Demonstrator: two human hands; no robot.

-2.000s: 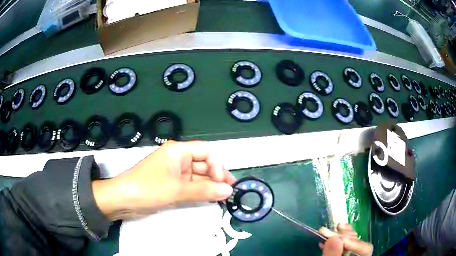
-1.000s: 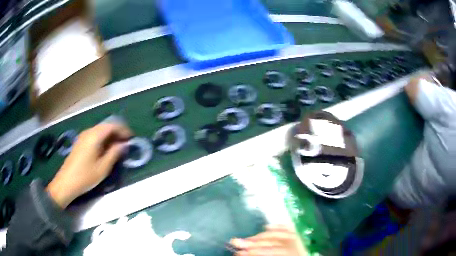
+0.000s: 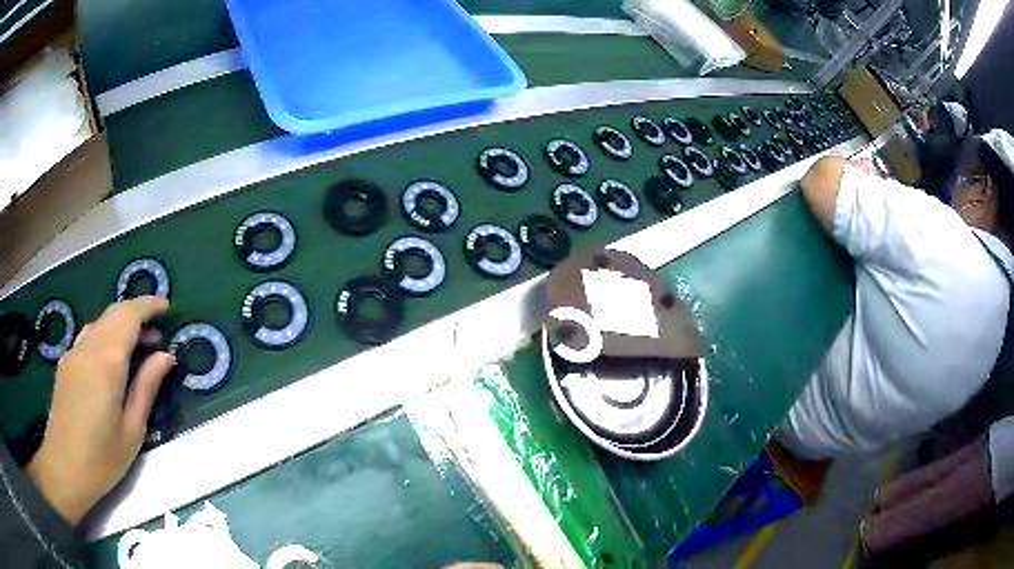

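Note:
My left hand [image 3: 98, 406] is over the green belt [image 3: 322, 267] at the left, thumb and fingers apart. A fitted black ring with a pale C band [image 3: 202, 358] lies flat just right of my fingertips. Darker rings beneath the hand are partly hidden. Only a sliver of my right hand [image 3: 473, 566] shows at the bottom edge; its fingers and any tool are out of the picture. White C-shaped inserts [image 3: 189, 545] lie in a pile at the bottom left, with a separate C piece [image 3: 292, 558] beside it, cut off by the edge.
Rows of fitted and plain black rings [image 3: 370, 310] run along the belt. A metal bowl [image 3: 667, 428] with a brown block [image 3: 595, 283] across it stands on the bench beside clear film [image 3: 517, 445]. Blue tray [image 3: 367, 67] and cardboard box [image 3: 67, 189] lie beyond. Another person's white sleeve [image 3: 912, 300] is at right.
The view has swung right. My left hand has moved from the bench to the belt, and the ring it held is no longer in it. My right hand has almost left the picture.

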